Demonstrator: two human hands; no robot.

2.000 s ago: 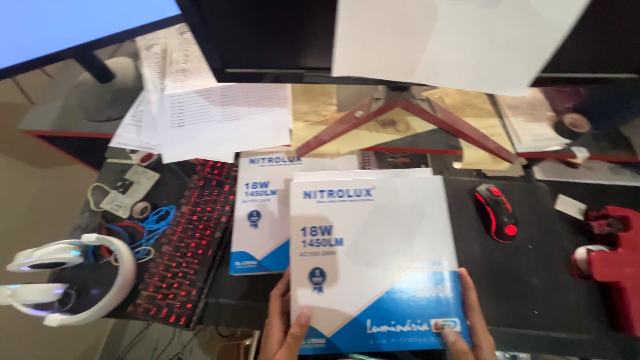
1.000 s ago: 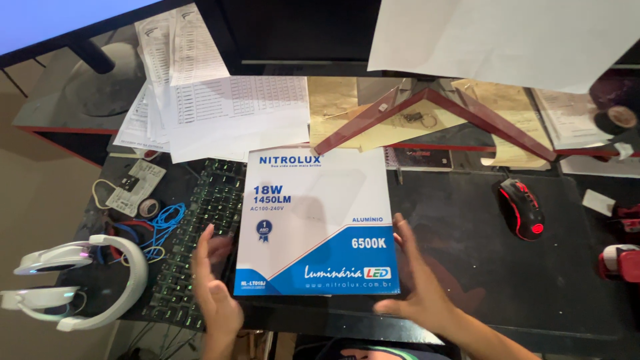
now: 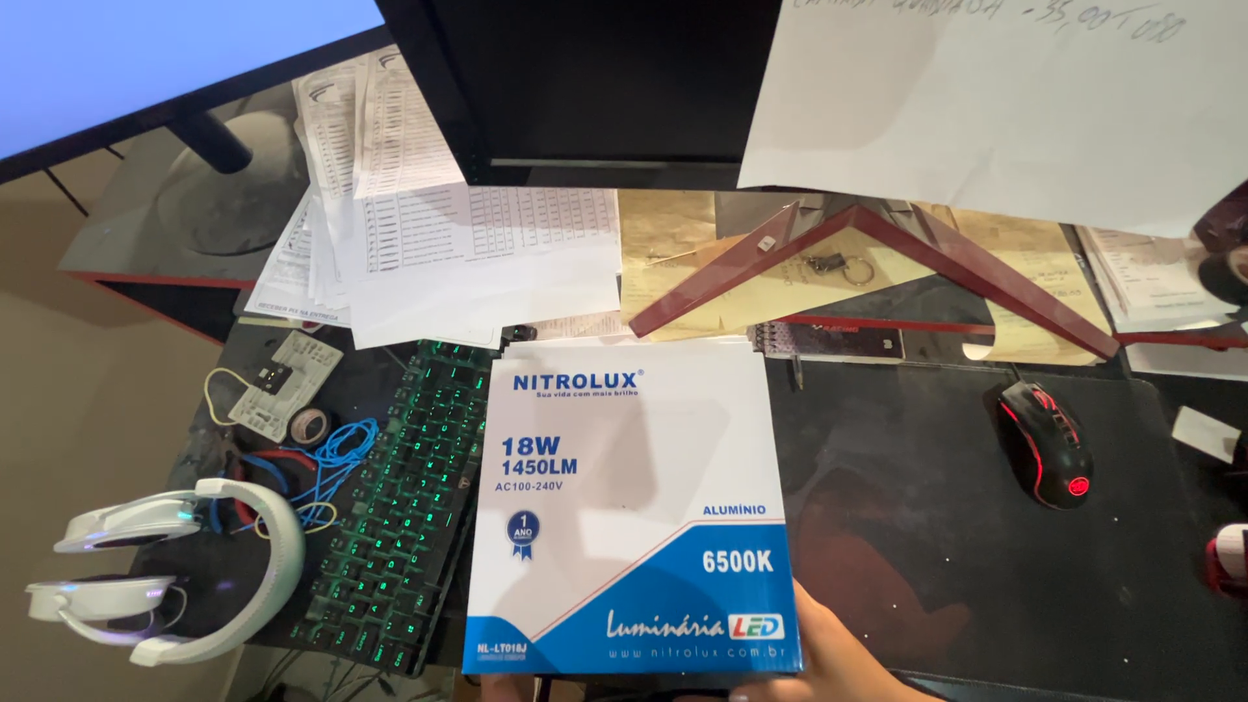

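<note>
A white and blue Nitrolux LED light box stands out in the middle of the head view, its printed front facing me. My right hand grips the box at its lower right corner, with the fingers partly hidden beneath it. Only a little of my left hand shows under the lower left edge, where it holds the box from below. The box covers part of the desk and the right edge of the lit keyboard.
Left of the box are a backlit keyboard, white headphones and a blue cable. A black and red mouse lies on the right. Behind are printed papers, a red monitor stand and a hanging white sheet.
A second ago both hands were apart at the sides of a box; now they hold one from its lower edge. Two boxes showed two seconds ago, one held over the other. The keyboard light went from red to green.
</note>
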